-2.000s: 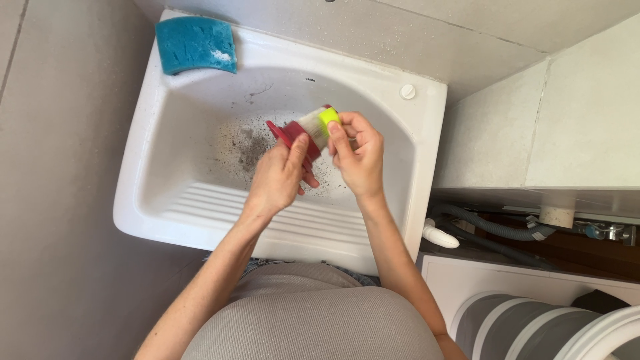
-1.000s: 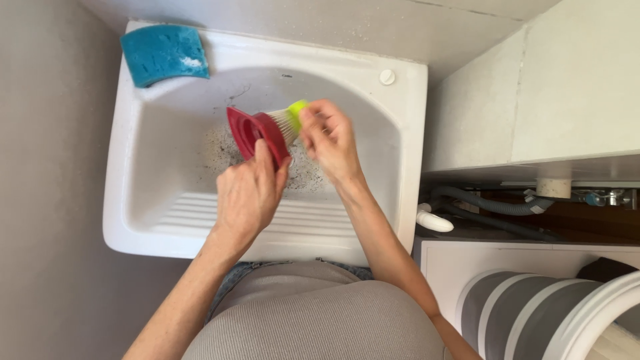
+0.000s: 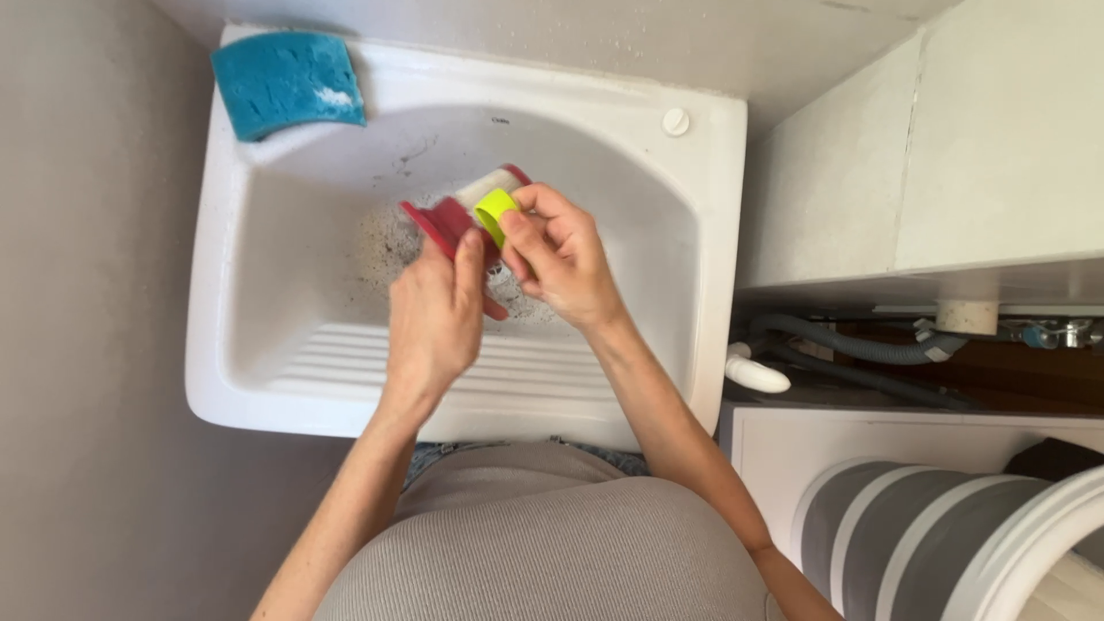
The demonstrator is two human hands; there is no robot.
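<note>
Over the basin of a white utility sink (image 3: 724,259), my left hand (image 3: 435,319) grips a red plastic vacuum filter part (image 3: 448,226) with a flared rim. A pale pleated section (image 3: 487,187) with a red end extends from it toward the upper right. Between the thumb and fingers of my right hand (image 3: 556,250) is a yellow-green plastic ring (image 3: 494,216), held close beside the pleats. Whether the ring touches them cannot be told. Dark grit (image 3: 392,246) lies on the basin floor below, partly hidden by my hands.
A curved blue sponge (image 3: 289,82) lies on the sink's back left corner. A white round cap (image 3: 675,122) sits at the back right. Ridges line the basin's near slope. Grey hoses (image 3: 862,345) run under a ledge at right, above a grey-and-white striped basket (image 3: 923,526).
The red part has turned in my left hand, its pleated end now clear of the yellow-green ring, which covered that end one second ago. My right hand still holds the ring.
</note>
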